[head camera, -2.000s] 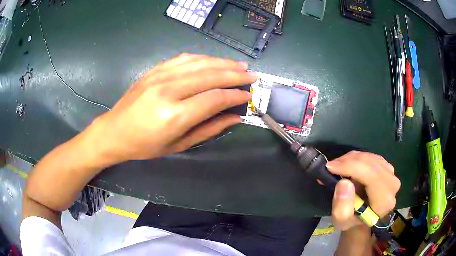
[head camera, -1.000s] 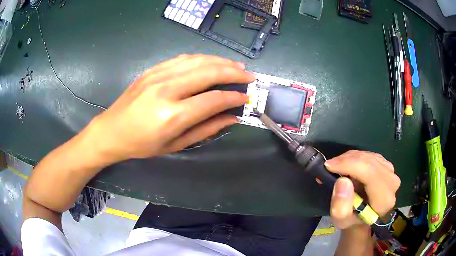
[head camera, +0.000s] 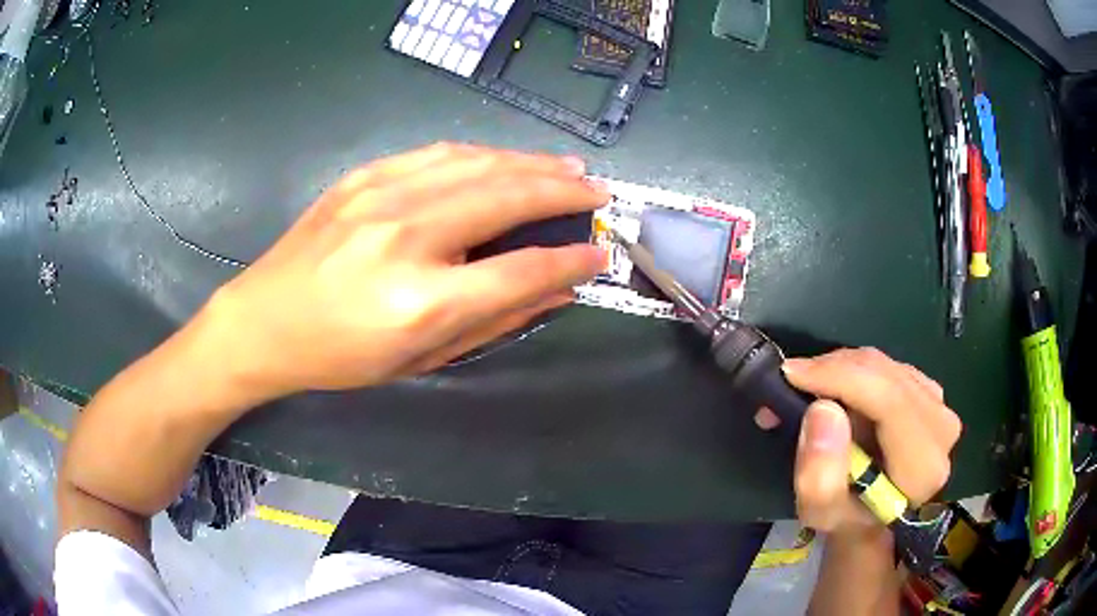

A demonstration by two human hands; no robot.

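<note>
The phone board in its white-rimmed housing (head camera: 742,247) lies on the green mat, with the dark LCD display (head camera: 686,250) on it and red parts at its right end. My left hand (head camera: 409,265) lies over the left part of the phone, fingertips by the orange flex cable (head camera: 600,226); the palm side is hidden. My right hand (head camera: 876,436) holds the soldering iron (head camera: 748,357). Its metal tip crosses the display's lower left corner and reaches the area beside the flex cable. Whether the tip touches is too small to tell.
Behind lie the black front housing with keypad (head camera: 547,106), batteries (head camera: 847,24) and a translucent piece (head camera: 741,22). At right are slim metal tools, a red-handled screwdriver (head camera: 978,211), a blue tool (head camera: 989,150) and a green electric screwdriver (head camera: 1048,433). Solder wire (head camera: 153,199) curves at left.
The iron's tip has moved up along the flex cable and slightly left. My left fingers have shifted slightly, one fingertip now lower on the cable area.
</note>
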